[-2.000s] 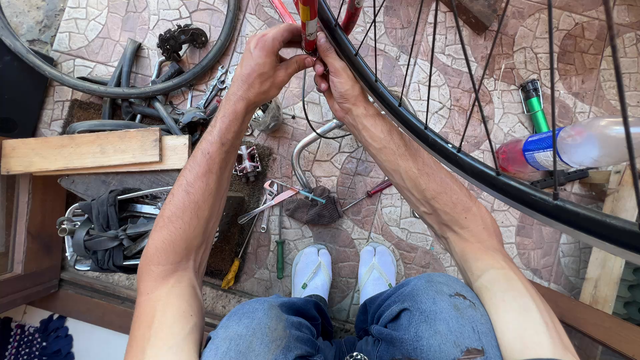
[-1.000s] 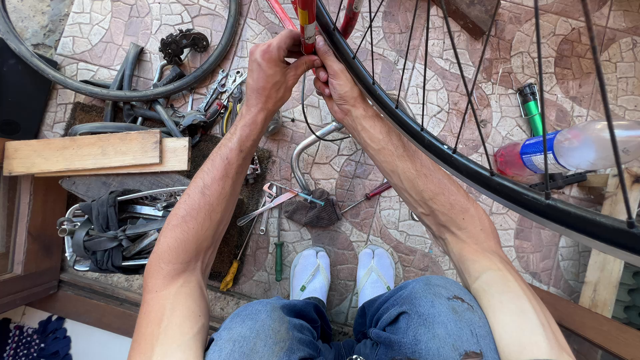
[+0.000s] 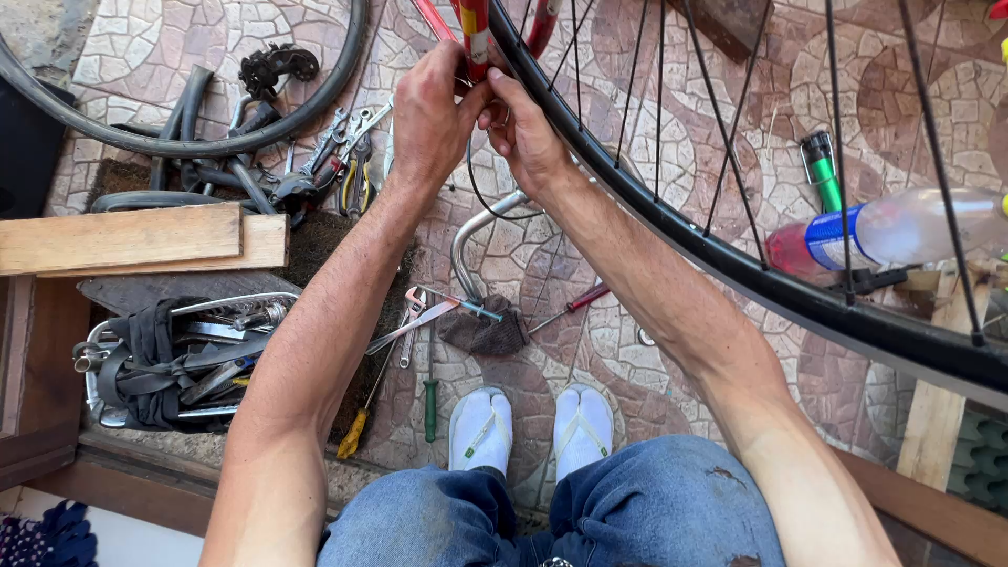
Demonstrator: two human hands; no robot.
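My left hand (image 3: 431,114) is at the lower end of a red bicycle frame tube (image 3: 475,35), its thumb and fingers bent in a pinch. My right hand (image 3: 526,130) meets it there from the other side, fingers curled under the tube end. Both hold what seems to be the end of a thin black cable (image 3: 475,177), which loops down below them; the fingertips hide the exact grip. Just right of my right hand passes the black rim of a spoked wheel (image 3: 630,177). A curved metal tube (image 3: 461,252) lies on the tiles below.
Wrenches (image 3: 327,142), pliers (image 3: 357,177), a derailleur (image 3: 277,69) and a tire (image 3: 236,143) lie at left, above wooden boards (image 3: 142,236) and a tool-filled metal-framed container (image 3: 102,386). Screwdrivers (image 3: 430,409) and a dark cloth (image 3: 488,335) are near my feet. A plastic bottle (image 3: 898,228) is at right.
My right hand's fingers have opened somewhat and shifted beneath the tube end. My left hand stays at nearly the same place.
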